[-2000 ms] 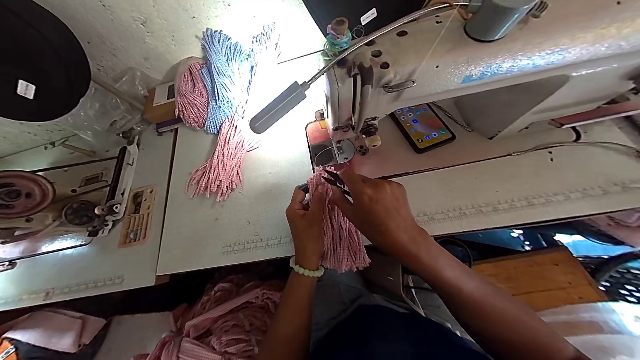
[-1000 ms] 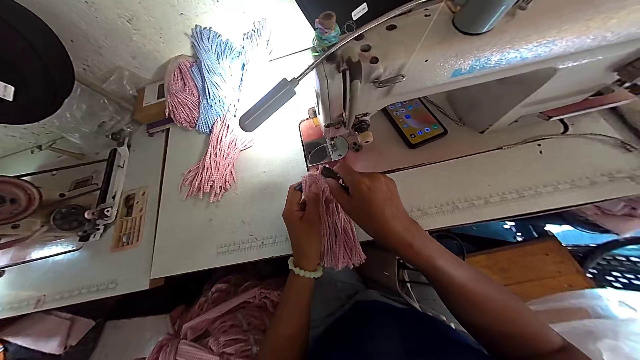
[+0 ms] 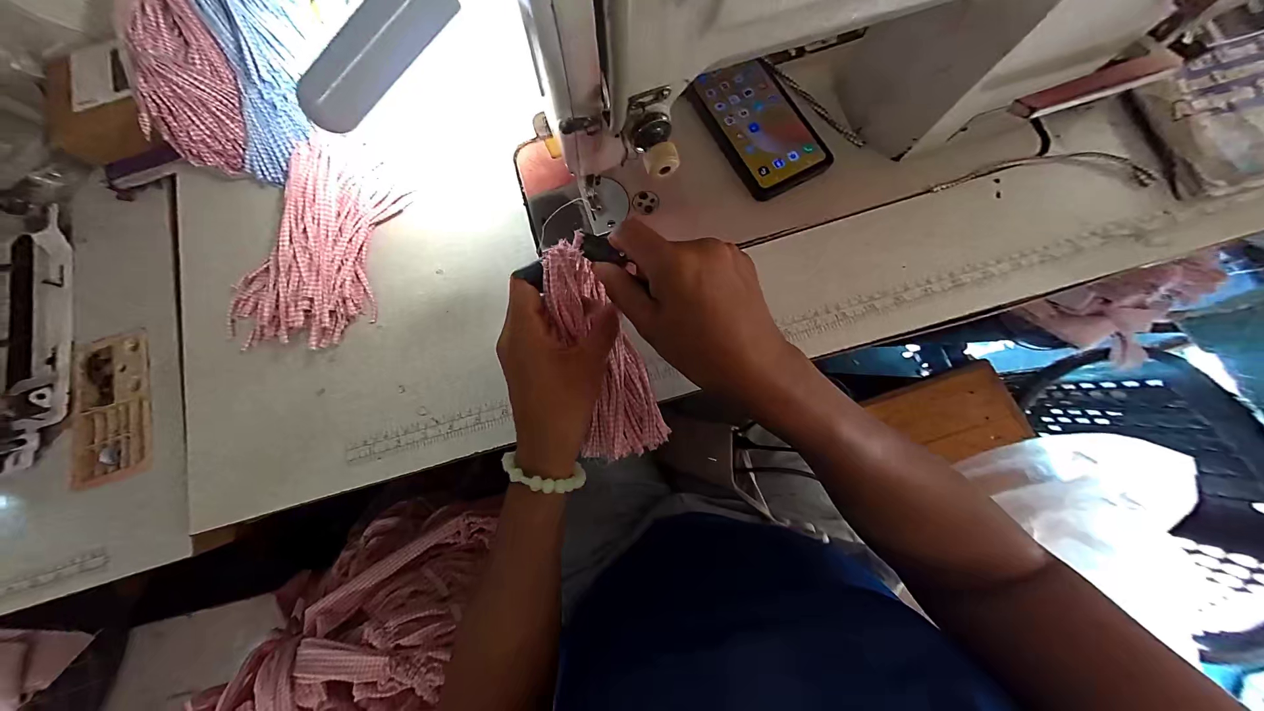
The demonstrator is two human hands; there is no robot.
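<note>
My left hand (image 3: 555,365), with a pale beaded bracelet at its wrist, is closed around a bundle of pink checked fabric strips (image 3: 627,405) near its gathered top. A small dark tool (image 3: 602,249), its kind hard to tell, is in my right hand (image 3: 691,306), against the bundle's top end. Both hands are just in front of the needle area of a sewing machine (image 3: 592,202). The loose ends of the strips hang over the table's front edge. My fingers hide part of the tool and the bundle's upper part.
Pink strips (image 3: 321,247) and blue strips (image 3: 262,89) lie at the back left, beside a grey lamp head (image 3: 375,64). A smartphone (image 3: 760,128) with a lit screen lies right of the needle. More pink strips (image 3: 395,602) are heaped below the table (image 3: 296,425).
The view has moved closer to the hands. Both hands stay at the bundle's top, with the dark tool still in the right hand.
</note>
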